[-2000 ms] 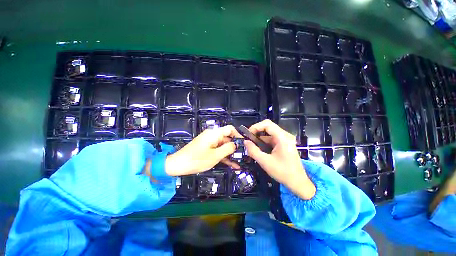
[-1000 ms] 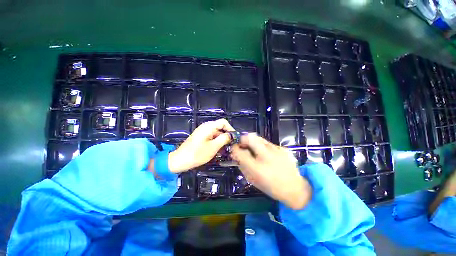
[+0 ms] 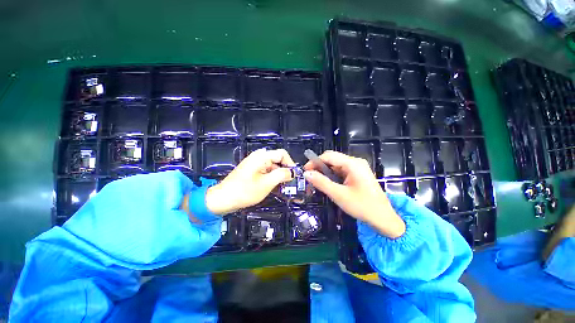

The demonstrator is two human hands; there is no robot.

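My left hand (image 3: pixel 249 183) pinches a small black electronic module (image 3: pixel 299 171) between thumb and fingertips, above the left blister tray (image 3: pixel 220 126). My right hand (image 3: pixel 353 189) is beside it, its fingertips close to the module, and holds dark tweezers (image 3: pixel 323 167) slanting up to the left across its fingers. Where the tweezer tips meet the module is too small to tell. Several modules with white patches sit in the left tray's left columns and front row, such as one module (image 3: pixel 307 222) in the front right pocket. The hands and sleeves hide part of the tray.
The right blister tray (image 3: pixel 406 115) stands thicker beside the left one. A far-right tray stack (image 3: pixel 529 120) has several loose round parts (image 3: pixel 540 191) in front of it. Another person's blue sleeve (image 3: pixel 560 265) is at the right edge. A pale and blue object lies at the top right corner.
My right hand has turned, so the tweezers show again across its fingers after being hidden by blur. My left hand keeps hold of the module. The view has shifted slightly.
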